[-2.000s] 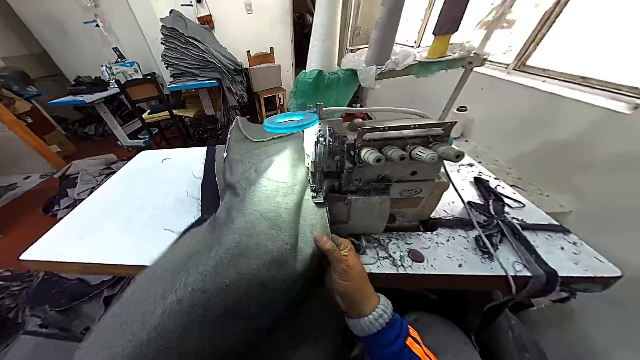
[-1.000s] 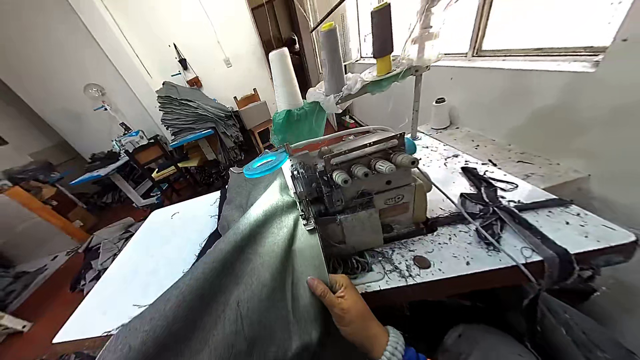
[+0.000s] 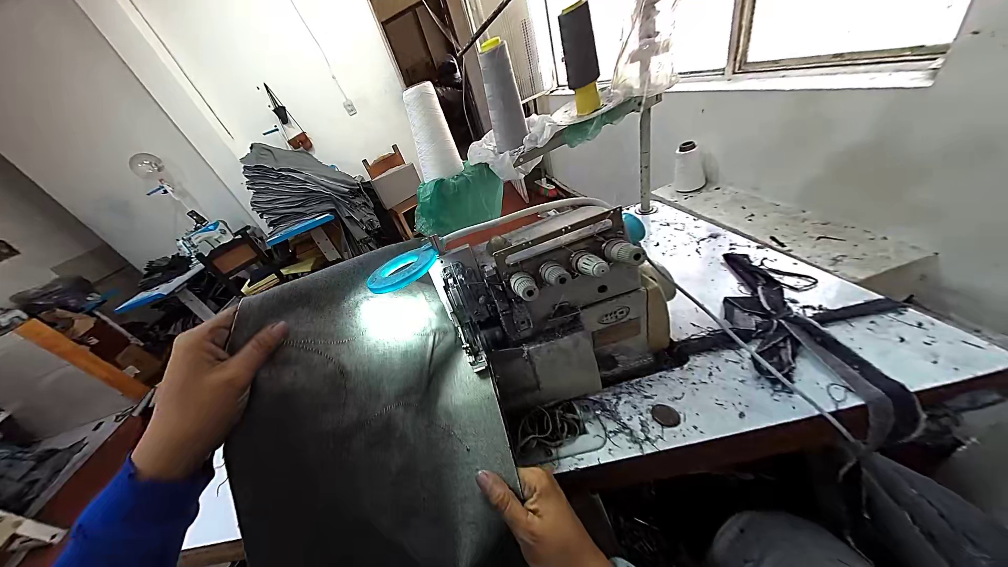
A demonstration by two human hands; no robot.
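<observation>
A dark grey denim panel [image 3: 354,441] with stitched lines lies over the left of the table and hangs toward me. Its right edge runs up to the presser area of an overlock sewing machine [image 3: 551,315]. My left hand [image 3: 209,382] pinches the panel's left edge, thumb on top. Lower down, my right hand [image 3: 543,516] grips the right edge between thumb and fingers, below the machine. A blue ring-shaped lamp [image 3: 402,270] at the machine's left side throws a bright spot on the cloth. The needle is too small to make out.
Fabric strips [image 3: 776,323] and lint lie on the white tabletop [image 3: 709,417] to the right, near a dark round disc [image 3: 665,415]. Thread cones [image 3: 433,130] stand behind the machine. Farther back are a stack of folded grey cloth [image 3: 303,189] and a wooden chair [image 3: 386,169].
My left hand has come into view, holding the panel's left edge. The panel is now spread flatter and higher. My right hand still holds its right edge.
</observation>
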